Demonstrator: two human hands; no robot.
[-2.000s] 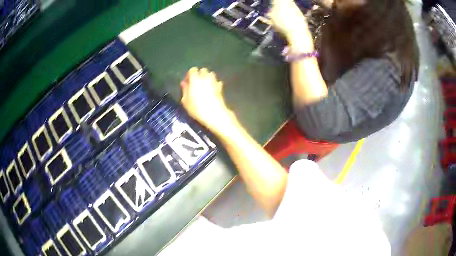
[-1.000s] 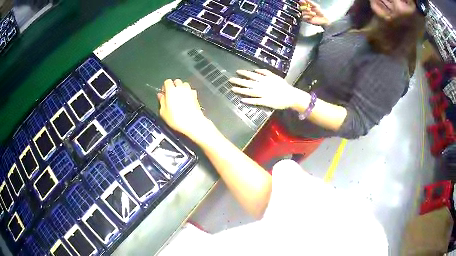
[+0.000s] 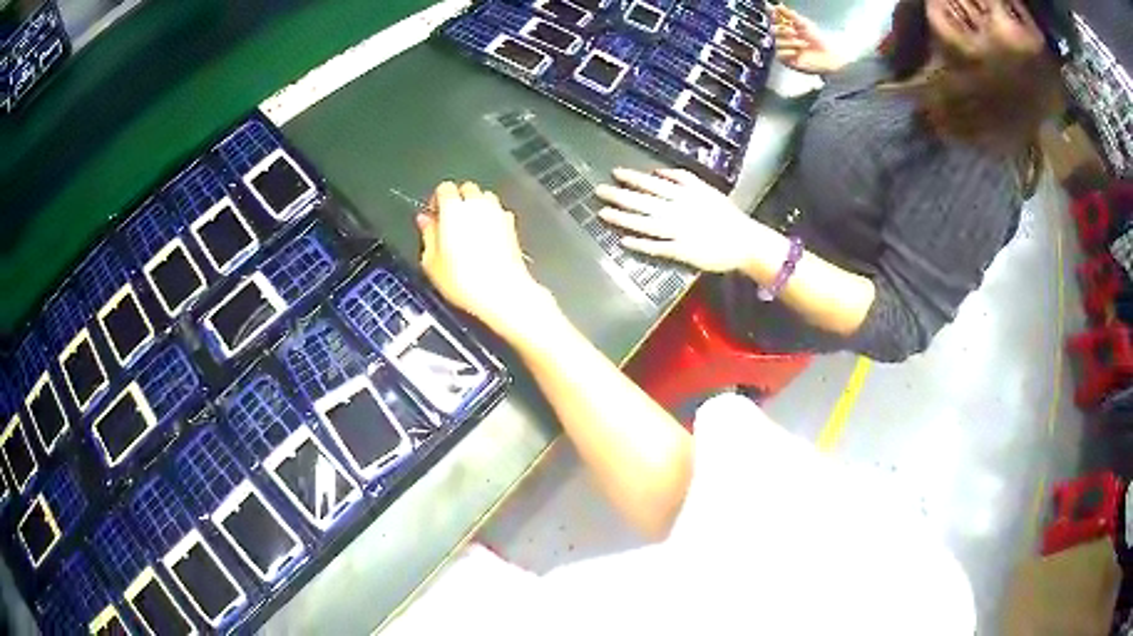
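My right hand (image 3: 476,252) is closed around slim tweezers (image 3: 409,200), whose thin tip points left above the green bench top (image 3: 373,162). The rear end shows beside my palm. My hand is just right of a large black tray (image 3: 360,516) with rows of blue front housings (image 3: 263,410); many have pale frames around dark windows. A clear carrier sheet (image 3: 553,180) with rows of small dark pieces lies to the right of my hand, apart from it. My left hand is not in view. I cannot tell whether the tip holds anything.
A neighbouring person (image 3: 913,186) is at the right, with one hand (image 3: 671,218) over the carrier sheet. A second tray (image 3: 609,68) of housings is at the top. A pale edge strip (image 3: 354,68) borders the green conveyor belt (image 3: 162,93). A red stool (image 3: 714,354) is below the bench edge.
The neighbouring person has turned, showing the second tray, and put a hand over the carrier sheet. My right hand stays near the tray; the view has shifted slightly.
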